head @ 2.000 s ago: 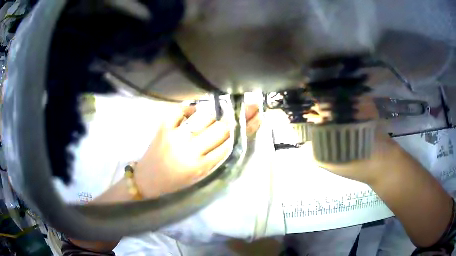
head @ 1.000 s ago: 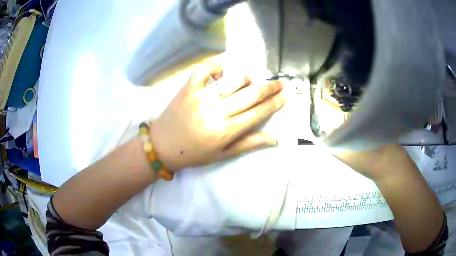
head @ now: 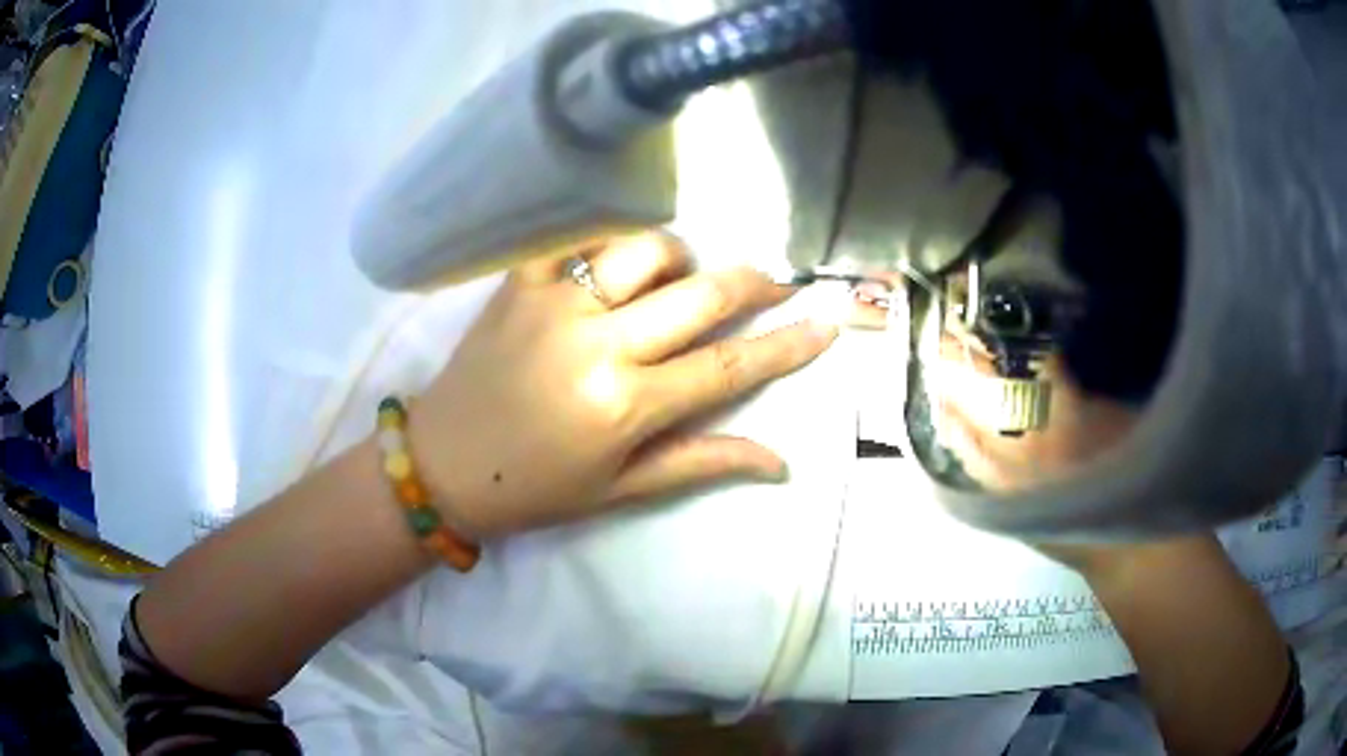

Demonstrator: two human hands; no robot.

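A white fabric panel [head: 635, 591] lies on the machine table under my left hand, with a narrow cream strip [head: 799, 620] along its right edge, hanging over the front edge. My left hand [head: 591, 384] lies flat on the panel, fingers spread, fingertips close to the lit needle area. My right hand [head: 1019, 428] is at the right of the needle; the machine part in front hides much of it, and its fingertips are too bright and covered to read. The sewing machine head [head: 1270, 266] is large and blurred. The needle itself cannot be made out.
A grey-white lamp [head: 502, 163] on a ribbed metal neck hangs over my left fingers. A ribbed cream knob [head: 1024, 403] is by my right hand. A printed ruler scale [head: 975, 626] runs along the table's front edge. Teal and yellow items stand beyond the left edge.
The camera view has shifted off the machine head, so the lamp and my left hand show more clearly. Since one second ago my left hand appears slightly lower and further left, still flat on the fabric.
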